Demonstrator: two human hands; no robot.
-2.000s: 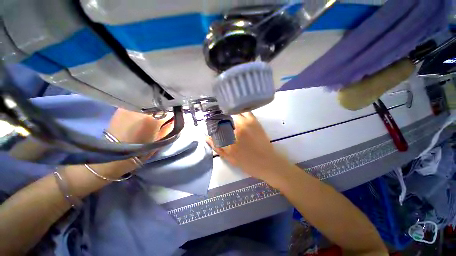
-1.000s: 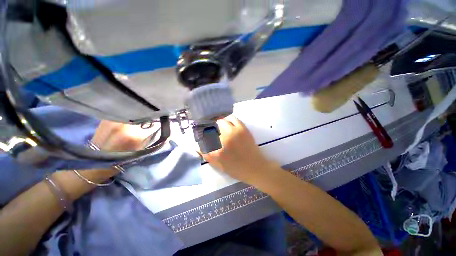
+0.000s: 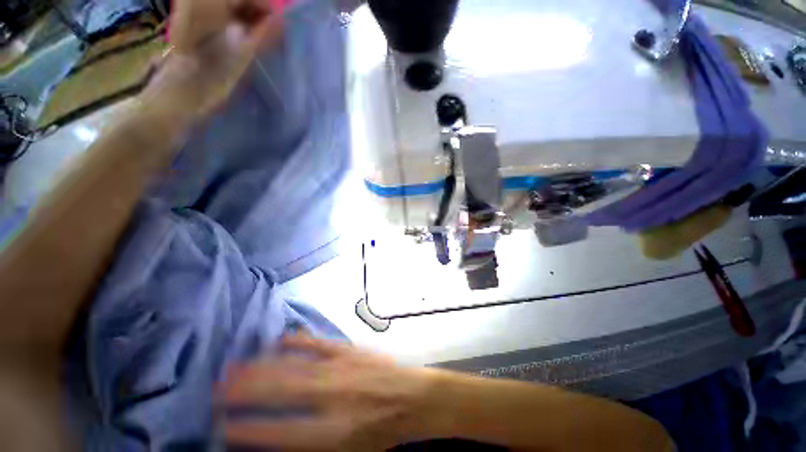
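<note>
The light blue garment (image 3: 265, 177) lies bunched left of the sewing machine and over the lap. My left hand (image 3: 208, 44) is at the top left, over the garment's far part; blur and the top edge hide whether it grips cloth. My right hand (image 3: 309, 393) is blurred at the lower centre, fingers spread on the near folds, with no grip visible. The white machine head (image 3: 548, 97) fills the top right. The presser foot area (image 3: 480, 247) is apart from both hands and has no cloth under it.
Purple cloth strips (image 3: 729, 146) drape over the machine head, above a tan pad (image 3: 685, 232). Red-handled snips (image 3: 730, 296) lie at the right. A ruler scale (image 3: 566, 362) runs along the table's front edge. A tan board-like item (image 3: 102, 71) is at the far left.
Both hands have left the needle area: the left went up and away to the far left, the right down and left. The garment has moved left from the foot, and the view has shifted.
</note>
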